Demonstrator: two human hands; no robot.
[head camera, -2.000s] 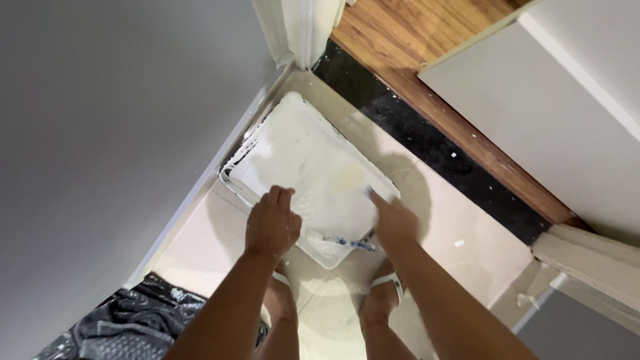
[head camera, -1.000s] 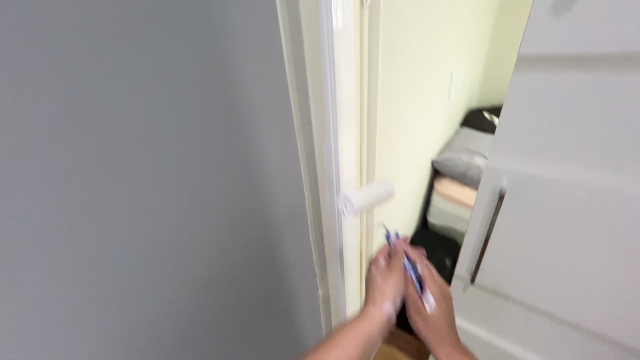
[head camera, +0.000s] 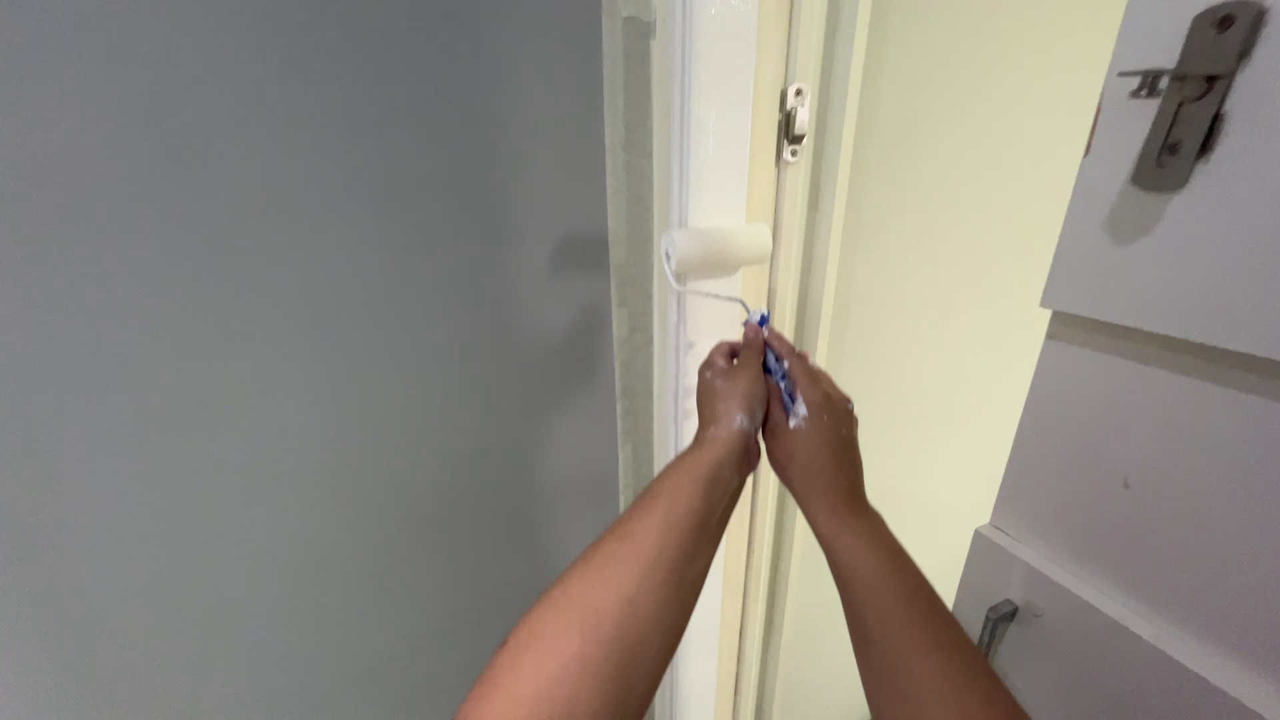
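A small paint roller (head camera: 722, 250) with a white sleeve lies across the white door frame (head camera: 716, 130), its wire arm bending down to a blue, paint-smeared handle. Both of my hands are closed around that handle, pressed close together. My left hand (head camera: 732, 392) grips it from the left, with specks of white paint on the skin. From the right, my right hand (head camera: 815, 420) wraps the handle, also spotted with paint. The fingers partly hide the handle. The frame's upper part looks glossy.
A grey wall (head camera: 300, 360) fills the left side, with a strip of masking tape (head camera: 634, 250) along its edge beside the frame. A metal strike plate (head camera: 795, 123) sits on the jamb. At the right stands a white panelled door (head camera: 1130, 430) with a metal lock plate (head camera: 1190, 100).
The view has swung up from the paint tray on the floor to the door frame. Since a second ago, the roller has moved up the frame, with both hands still together at the handle.
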